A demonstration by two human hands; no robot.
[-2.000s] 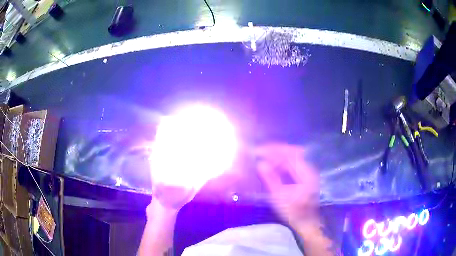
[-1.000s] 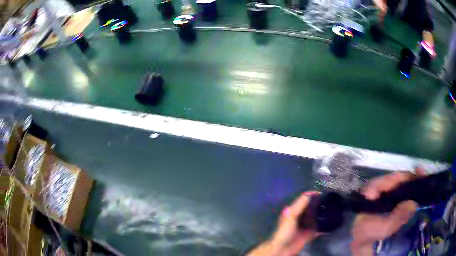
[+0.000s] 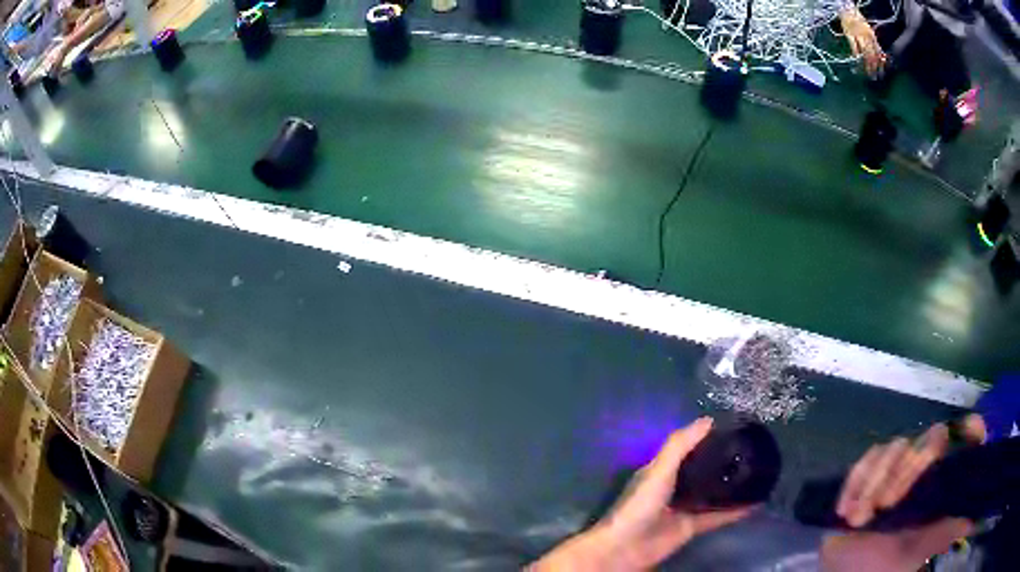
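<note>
My left hand [image 3: 638, 508] holds a round black housing [image 3: 729, 464] from its left side, low and right of centre. The dark end of the housing faces up, with small light dots on it. A purple glow falls on the mat just left of it. My right hand [image 3: 900, 486] is at the lower right, its fingers wrapped around a long dark object [image 3: 822, 501] that I cannot name for sure. The end of this object points at the housing with a small gap between. Part of the right hand is blurred and blends with dark shapes at the edge.
A pile of tiny silvery bits [image 3: 761, 378] lies beyond the housing, by the white strip [image 3: 447, 263]. A black cylinder [image 3: 287, 152] lies on the green surface. Cardboard boxes of small parts [image 3: 168, 391] stand at left. Black units with lit rings [image 3: 388, 34] line the far side, near another person's hand [image 3: 861, 43].
The bright light has gone from view and the housing's dark end now shows. The view has swung, so both hands now appear at the lower right. My right hand now grips a dark object.
</note>
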